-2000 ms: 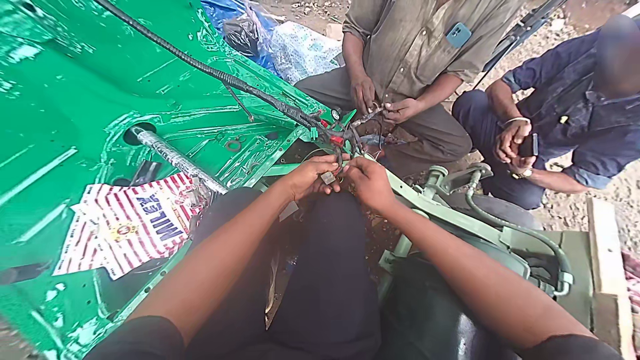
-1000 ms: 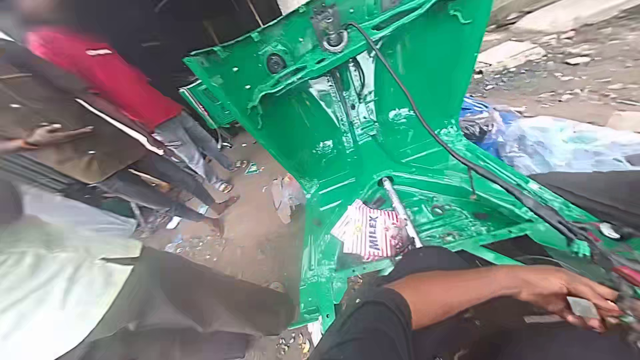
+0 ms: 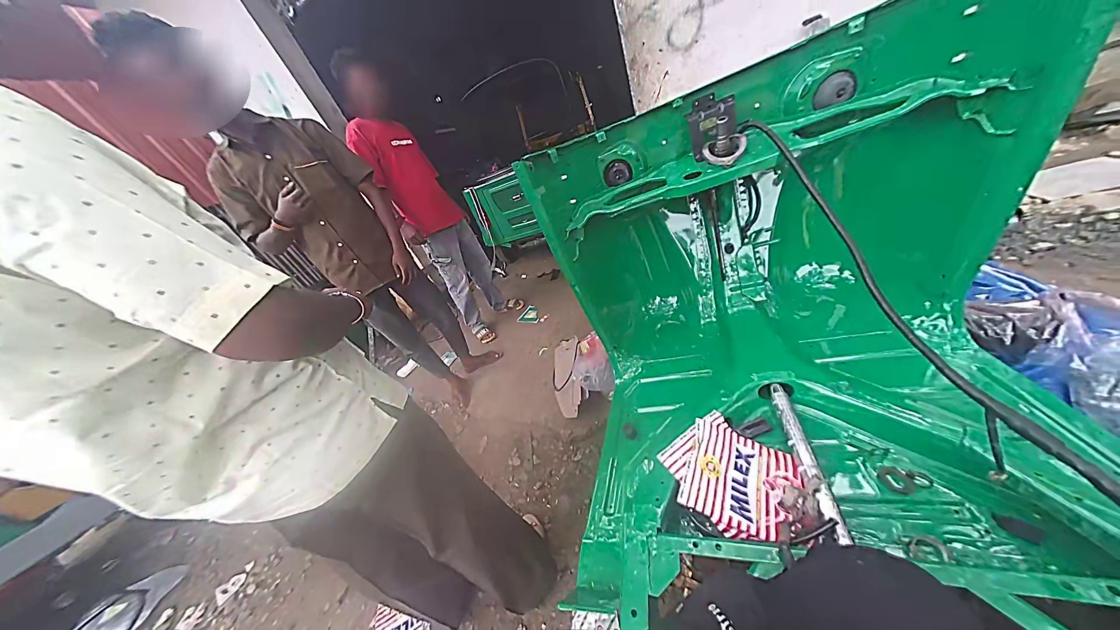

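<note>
Neither of my hands shows in the view now; only dark cloth of my clothing [image 3: 857, 595] is at the bottom right. In front of it stands a green-painted vehicle body shell [image 3: 787, 350]. A black sheathed wiring harness [image 3: 862, 262] runs from a bracket [image 3: 719, 140] near its top down to the right edge. A metal tube [image 3: 809, 464] slants out of a hole in the green floor panel. Left of the tube lies a red-and-white striped package [image 3: 731, 477] bearing print. Dark rings [image 3: 897, 479] rest on the panel to the tube's right.
A person in a pale dotted shirt [image 3: 157, 350] stands close at left. Farther back stand a person in a brown shirt [image 3: 306, 192] and one in a red shirt [image 3: 407, 175]. Cardboard [image 3: 569, 376] lies on the dirt ground. Plastic sheeting [image 3: 1085, 350] is at right.
The view has swung far to the left. Two seconds ago both my hands were together at the wiring; one second ago one hand still showed at lower right. Now neither is seen.
</note>
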